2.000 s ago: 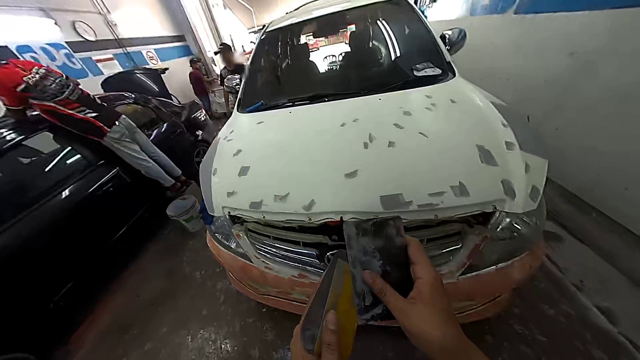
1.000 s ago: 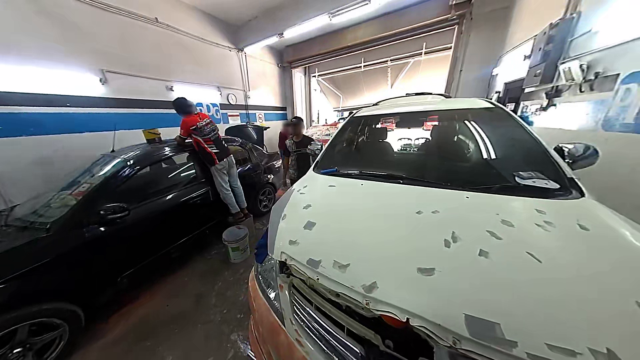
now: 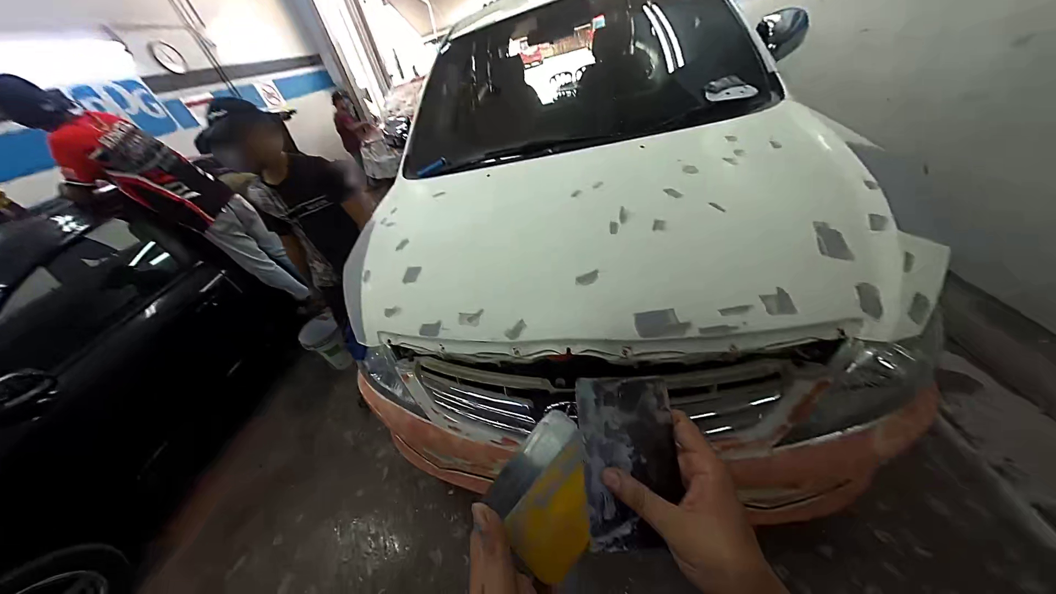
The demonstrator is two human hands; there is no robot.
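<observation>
My left hand is shut on a yellow-and-grey putty spreader, tilted up to the right, low in the view. Just right of it, my right hand grips a dark flat plate smeared with pale filler, its thumb on the near face and fingers behind the edge. The spreader's edge lies close against the plate; whether they touch I cannot tell. Beyond both hands stands a white car, its hood dotted with grey filler patches. Below the hood are a chrome grille and a sanded, reddish bumper.
On the left is a black car; a person in a red and black shirt leans over it. A person in dark clothes stands between the cars near a white bucket. A wall runs along the right side.
The view has swung left and back again. Both hands, out of view one second ago, show again with the spreader and plate. The person in dark clothes appears nearer, beside the bucket.
</observation>
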